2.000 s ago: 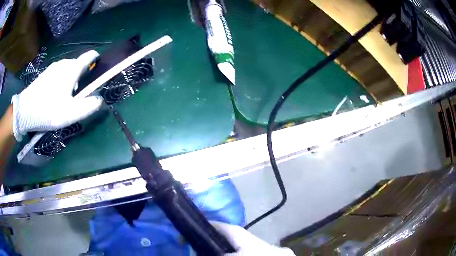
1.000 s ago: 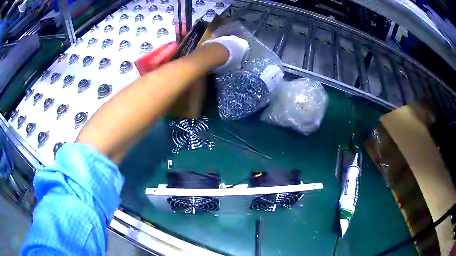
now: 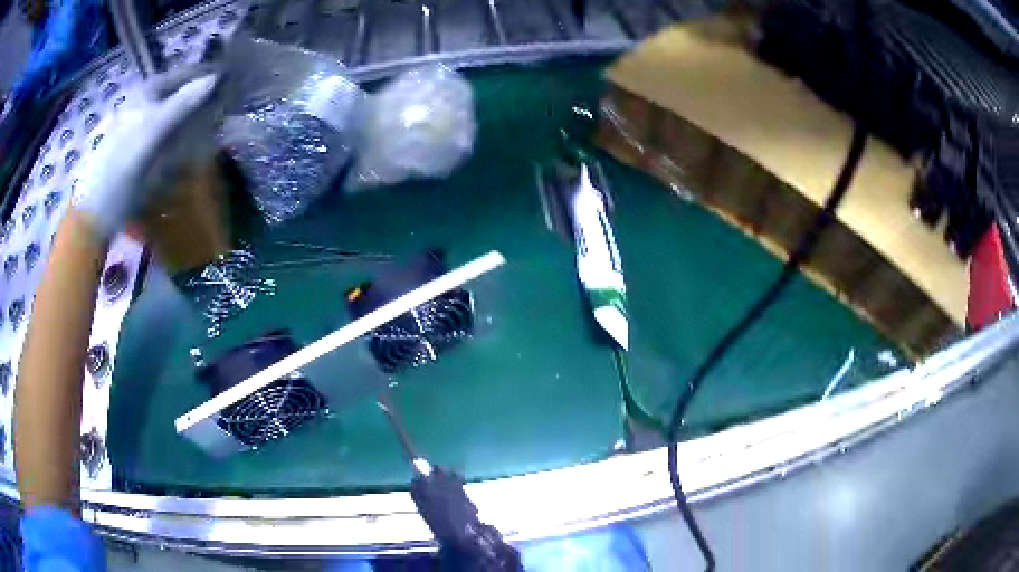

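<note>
The fan bracket (image 3: 346, 339) stands edge-on on the green mat, a thin white bar slanting up to the right. Two black fans with shiny wire guards (image 3: 270, 409) sit at its cut-outs. My left hand (image 3: 140, 151), in a white glove, is blurred at the upper left by a small brown box (image 3: 188, 223); its fingertips are unclear. The electric screwdriver (image 3: 458, 516) enters from the bottom edge, its thin bit pointing up-left just below the bracket's right fan. My right hand is out of the picture.
A dark parts bag (image 3: 279, 151) and a paler one (image 3: 419, 121) lie at the back. A loose fan guard (image 3: 231, 285) lies left. The adhesive tube (image 3: 599, 257) lies right of the bracket. A brown carton (image 3: 782, 212) and black cord are at right.
The view has swung, so the bracket shows slanted. My left hand has moved from above the dark parts bag to the small brown box. The screwdriver body shows again at the bottom.
</note>
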